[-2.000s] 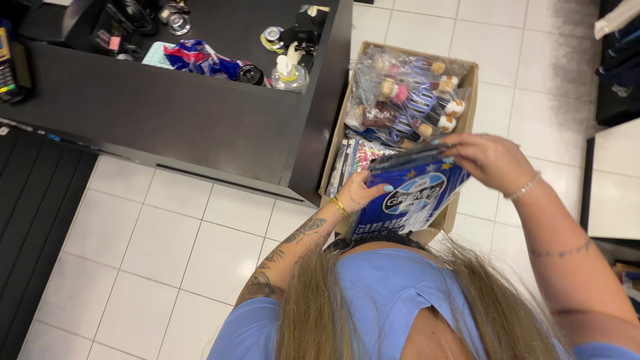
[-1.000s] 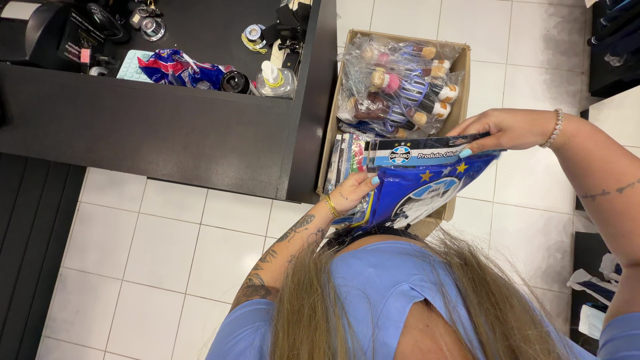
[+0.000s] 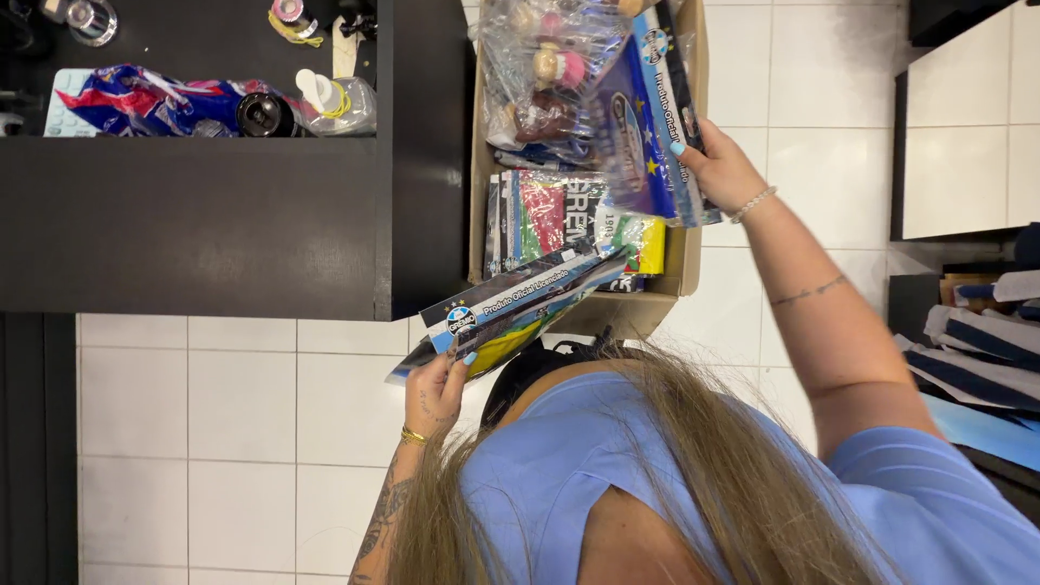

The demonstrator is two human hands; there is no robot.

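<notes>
My left hand (image 3: 437, 382) grips one corner of a plastic-wrapped flag packet with a black and light blue header (image 3: 520, 305); yellow cloth shows through its wrap. Its far end reaches over the near edge of a cardboard box (image 3: 691, 244). In my right hand (image 3: 719, 166) is a blue flag packet (image 3: 642, 130) with gold stars, slightly blurred, held over the right side of the box. Below the hands, the box holds more packaged flags (image 3: 544, 211) in red, green, black and yellow, and figures in clear plastic bags (image 3: 552, 73) behind them.
A black counter (image 3: 195, 227) stands against the box's left side. On it are a blue and red plastic wrapper (image 3: 162, 101), a black can (image 3: 264, 115) and a clear pump bottle (image 3: 349, 101). Striped folded clothes (image 3: 975, 349) lie on the right, beyond the white tiled floor (image 3: 837, 179).
My hands have moved apart. The right has carried the blue packet away and turned it upright in view, while the left has let go of it and holds another packet. The view is closer.
</notes>
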